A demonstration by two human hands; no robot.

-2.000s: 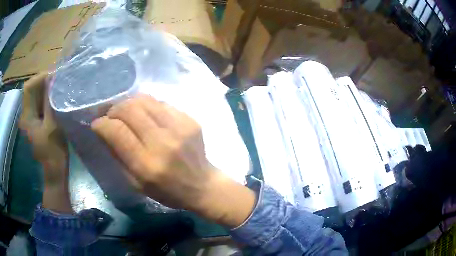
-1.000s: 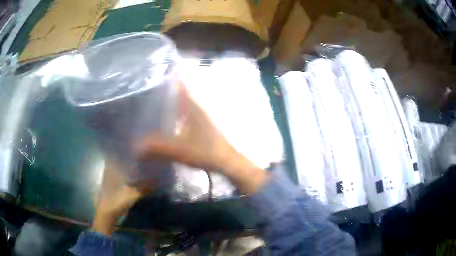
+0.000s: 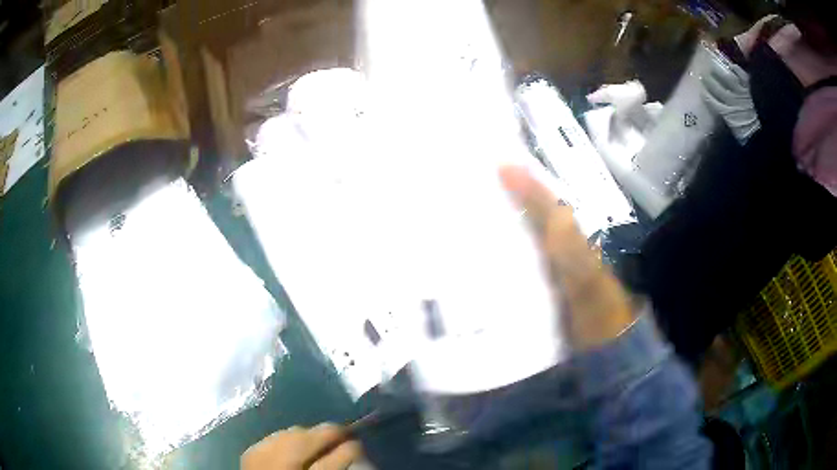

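Observation:
A white unit (image 3: 459,211), glaring and blurred, is held over the row of bagged units (image 3: 298,243). Loose clear film shows at its lower end. My right hand (image 3: 564,257) grips the unit's right side. My left hand (image 3: 303,450) is at the bottom edge below the unit, partly cut off; its fingers look curled, and whether it holds film cannot be told. The stack of poly bags (image 3: 174,312) lies on the bench at the left.
A brown kraft wrapper (image 3: 115,115) sits at the far end of the bag stack. Brown cartons (image 3: 262,46) stand behind the row. At the right a coworker's gloved hand (image 3: 731,96) holds another white unit (image 3: 675,138). A yellow crate (image 3: 794,317) is at the lower right.
The view has swung right. The unit has moved from above the left bench to over the bagged row, with my right hand on its side. The coworker and yellow crate now show.

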